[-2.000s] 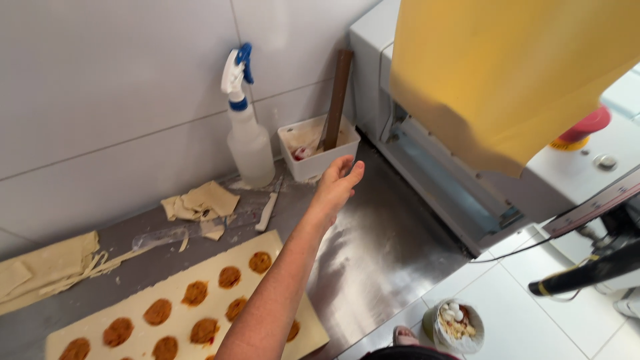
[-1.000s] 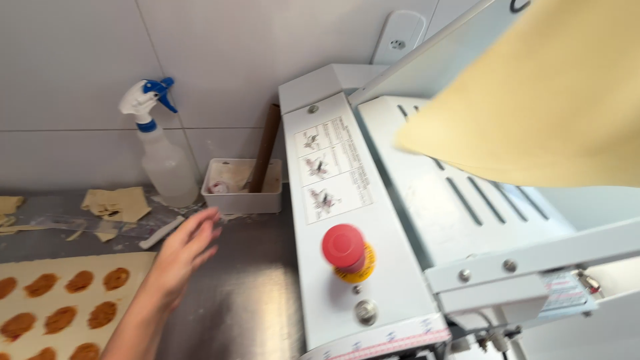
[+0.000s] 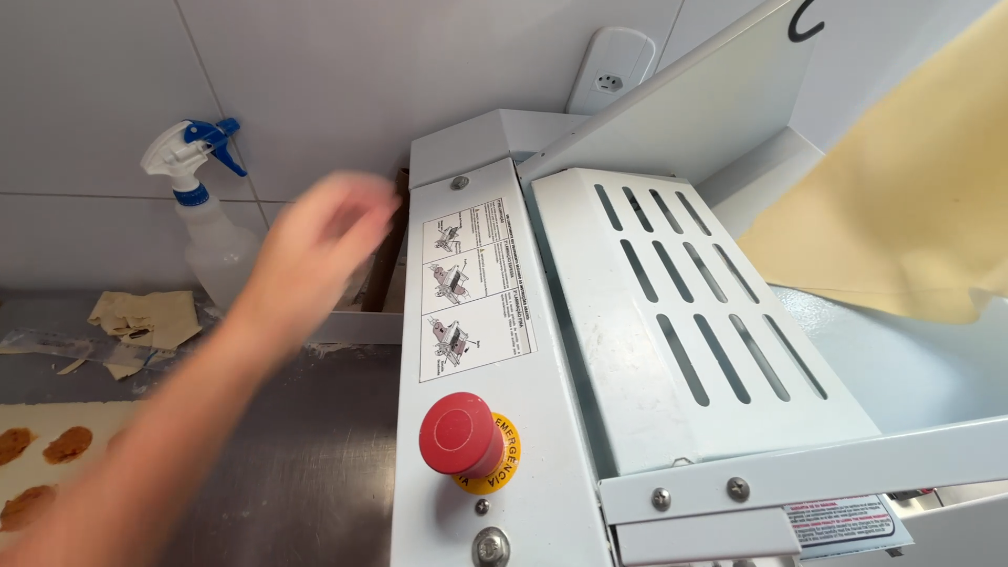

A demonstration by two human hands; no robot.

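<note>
My left hand point(image 3: 327, 236), blurred, is raised over the back of the steel worktop, in front of a spray bottle point(image 3: 216, 236) and beside the white dough sheeter point(image 3: 480, 346). Its fingers curl toward the sheeter's edge; whether they hold anything is unclear. Behind it, a white bin point(image 3: 358, 327) with a dark wooden stick point(image 3: 387, 268) is partly hidden. A sheet of yellowish dough point(image 3: 890, 220) hangs over the sheeter's right side; what holds it is out of view. My right hand is not in view. Below my left forearm lies a dough sheet with spots of orange filling point(image 3: 67, 445).
Dough scraps point(image 3: 150, 319) lie on the worktop point(image 3: 315, 449) near the tiled wall. The sheeter carries a red emergency button point(image 3: 457, 433), a slotted guard point(image 3: 685, 315) and a raised panel point(image 3: 669, 102). A wall socket point(image 3: 609, 82) is behind it.
The view has swung right and closer to the sheeter. My left hand has risen from low over the worktop to in front of the bin. The hanging dough has shifted toward the right of the view.
</note>
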